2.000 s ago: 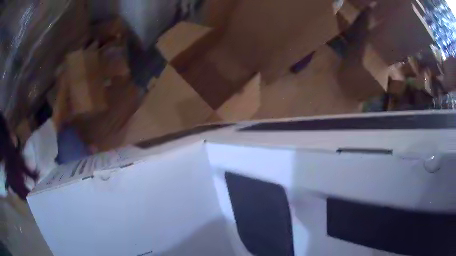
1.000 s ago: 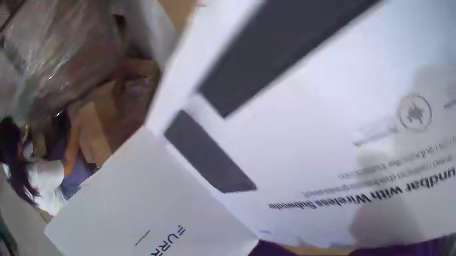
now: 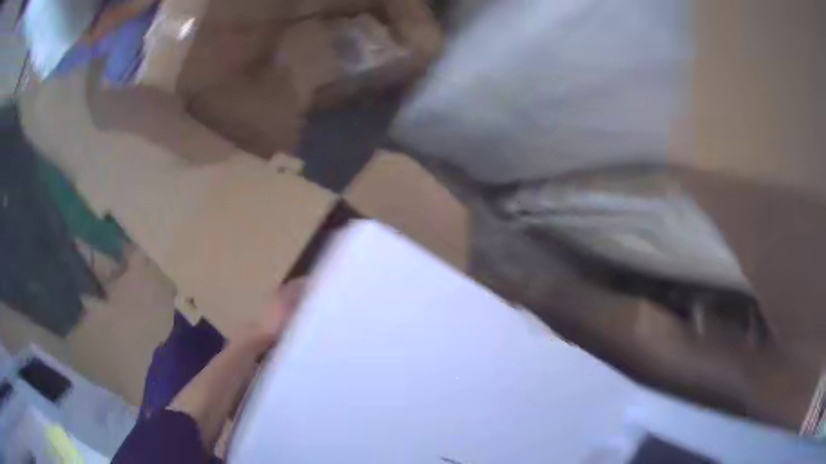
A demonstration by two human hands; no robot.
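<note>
The glossy white retail box point(image 3: 417, 353) fills the lower middle, tilted, with a dark panel at its lower right. Its far corner is at the dark mouth of a brown shipping carton; one wide carton flap point(image 3: 226, 227) spreads to the left and a smaller flap point(image 3: 412, 204) stands behind the corner. My left hand point(image 3: 263, 331), bare and blurred, holds the left edge of the white box beside the flap. Its fingertips are partly hidden. My right hand is not in view.
More white boxes with black panels point(image 3: 45, 376) lie at the lower left, with a yellow-green item point(image 3: 62, 444). Pale wrapped goods point(image 3: 561, 91) and brown cardboard point(image 3: 761, 91) are at the upper right. Green and dark grey floor shows at left.
The view has swung to the carton flaps. The white box has turned, its printed face is mostly out of view, and its corner is at the carton mouth. My left hand has come into view.
</note>
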